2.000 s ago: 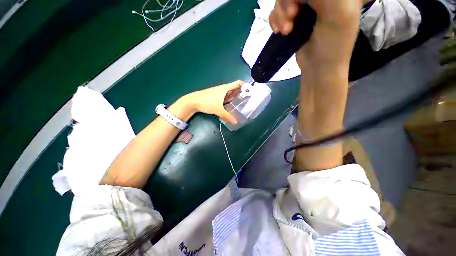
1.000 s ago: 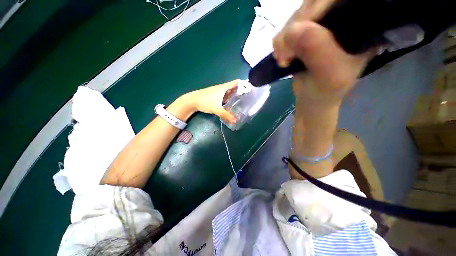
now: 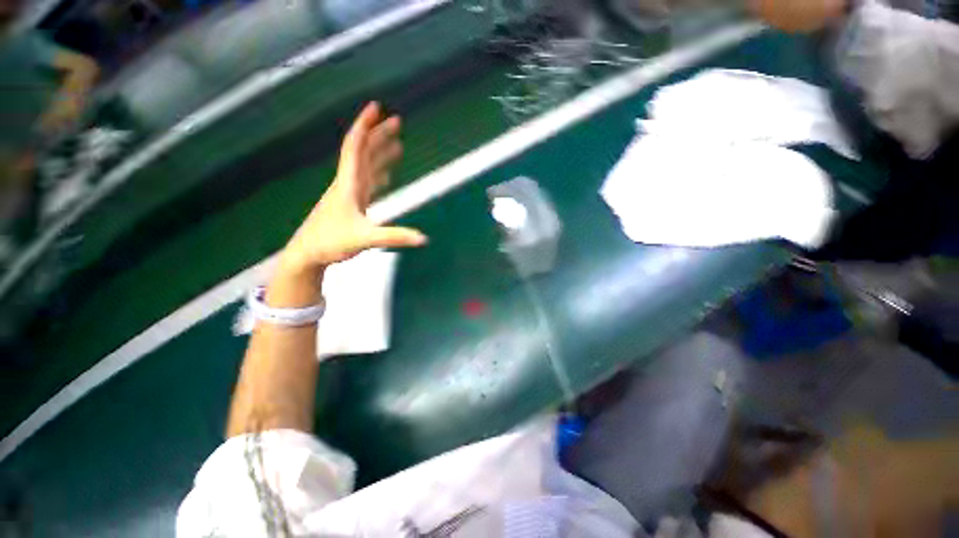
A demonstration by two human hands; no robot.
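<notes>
The clear plastic housing [image 3: 538,229], blurred, rests on the dark green bench with a white part showing at its upper left. A thin white lead [image 3: 549,338] runs from it towards the bench's near edge. My left hand [image 3: 363,200] is raised to the left of the housing, fingers spread and empty, not touching it. My right hand is not in view, and neither is the electric screwdriver.
White sheets [image 3: 726,173] lie on the bench at right; another white sheet [image 3: 360,303] lies below my left hand. A pale rail [image 3: 463,171] divides the bench from the green belt. A tangle of leads [image 3: 557,74] is beyond. Another person's hand [image 3: 801,13] shows top right.
My left hand has let go of the housing and moved up and left. My right hand and the screwdriver have left the picture. The view has shifted, showing more of the belt.
</notes>
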